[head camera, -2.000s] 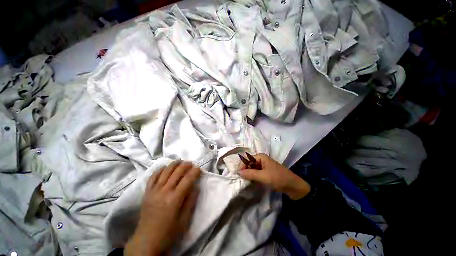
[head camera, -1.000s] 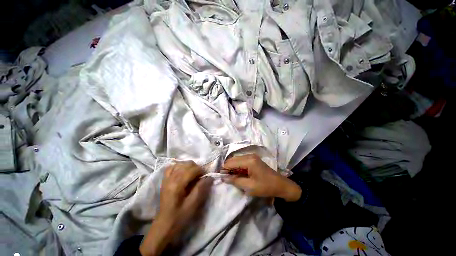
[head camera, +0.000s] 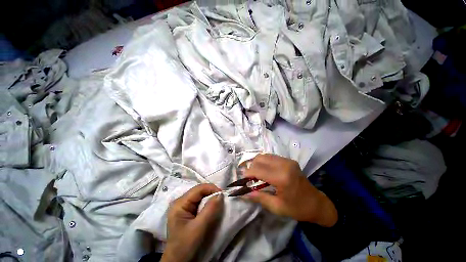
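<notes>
A pale denim jacket lies over the table edge nearest me. My left hand pinches a stitched edge of its cloth between thumb and fingers. My right hand holds thread snips with a red handle. The two dark blades are apart and point left, close to my left fingertips at the stitched edge. Any loose thread there is too fine to make out.
More pale jackets with metal buttons lie heaped at the back right. Other garments are heaped at the left. The white table shows at the right. A pale garment bundle lies beyond its edge.
My left hand has moved right and pinches the stitched edge. The snips have turned left and their blades now show open at that edge. The view has shifted slightly.
</notes>
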